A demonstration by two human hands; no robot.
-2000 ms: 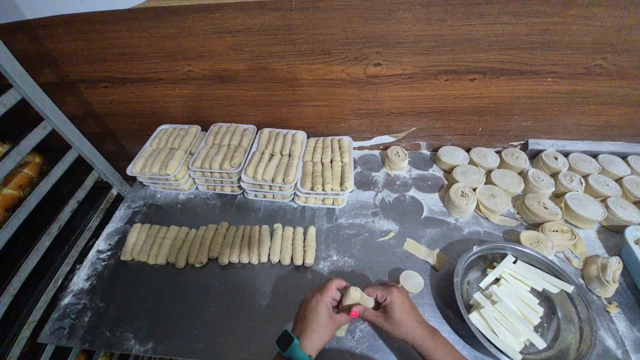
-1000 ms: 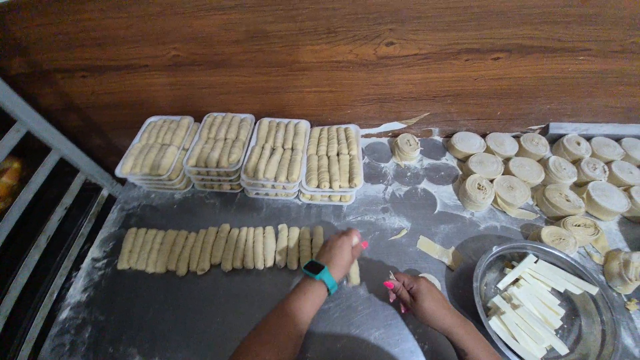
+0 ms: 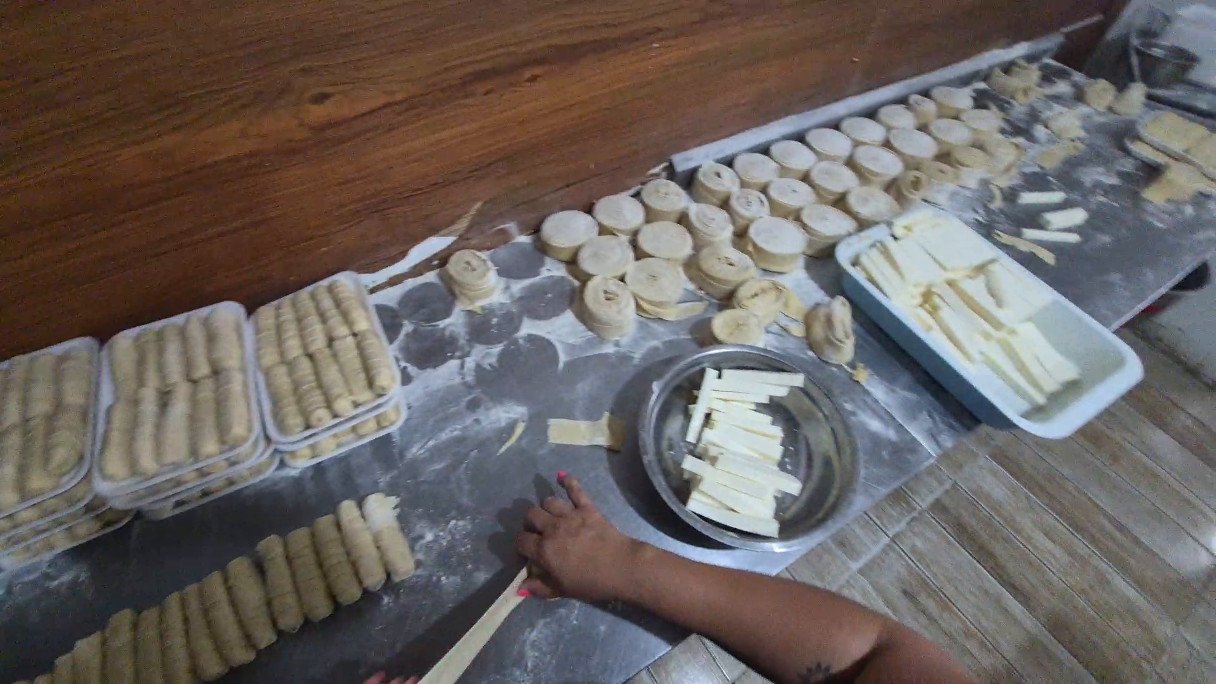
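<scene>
My right hand point(image 3: 575, 546) pinches the upper end of a long thin dough strip point(image 3: 480, 627) over the steel table, left of a metal bowl point(image 3: 655, 446) of white cheese sticks point(image 3: 741, 446). Only fingertips of my left hand point(image 3: 389, 678) show at the bottom edge, beside the strip's lower end; their grip is mostly hidden. A row of wrapped dough sticks point(image 3: 252, 603) lies at the lower left. A flat dough piece point(image 3: 581, 432) lies above my right hand.
Stacked trays of dough sticks point(image 3: 323, 361) stand at the left. Many rolled dough coils point(image 3: 665, 242) and one separate coil point(image 3: 470, 277) line the back. A light blue container of cheese point(image 3: 1102, 375) overhangs the front edge at the right.
The view has swung right. The hands have moved off the row of dough sticks, and a long dough strip now extends from my right hand. The small dough disc near my hands is no longer seen.
</scene>
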